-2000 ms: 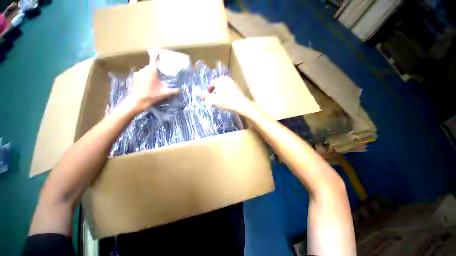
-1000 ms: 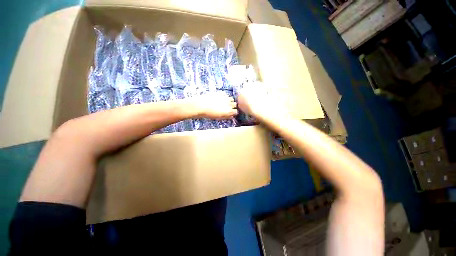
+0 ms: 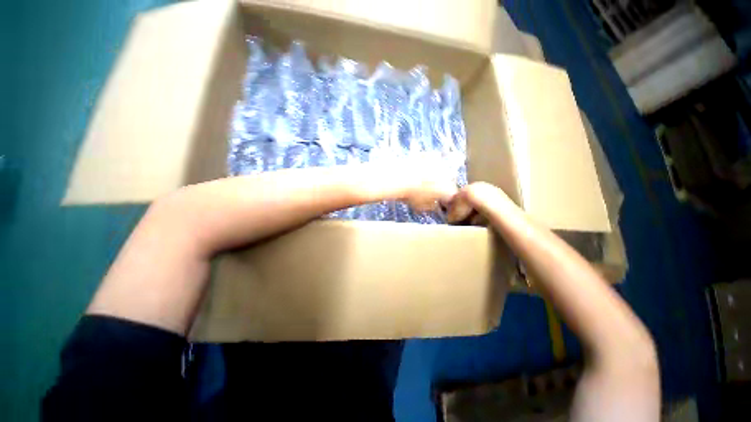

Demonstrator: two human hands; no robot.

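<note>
The large open carton (image 3: 354,280) is in front of me. Bubble-wrapped units (image 3: 329,99) stand upright in rows inside it, with crinkled clear ends on top. My left hand (image 3: 424,185) reaches across the rows to the carton's near right corner, overexposed and blurred. My right hand (image 3: 473,202) is beside it at the same corner, fingers bent down among the wrapped units. The two hands nearly touch. The fingertips are partly hidden, so I cannot tell whether either hand grips a unit.
Carton flaps fold outward at left (image 3: 148,107) and right (image 3: 556,144). The green surface (image 3: 49,214) lies left. Flattened cardboard (image 3: 613,255) is behind the right flap. Blue floor lies right, with a pale stack (image 3: 675,58) at upper right and cardboard at bottom right.
Both hands have moved from over the rows to the carton's near right corner. A pale patch by my right hand one second ago no longer shows. The carton has shifted right in view.
</note>
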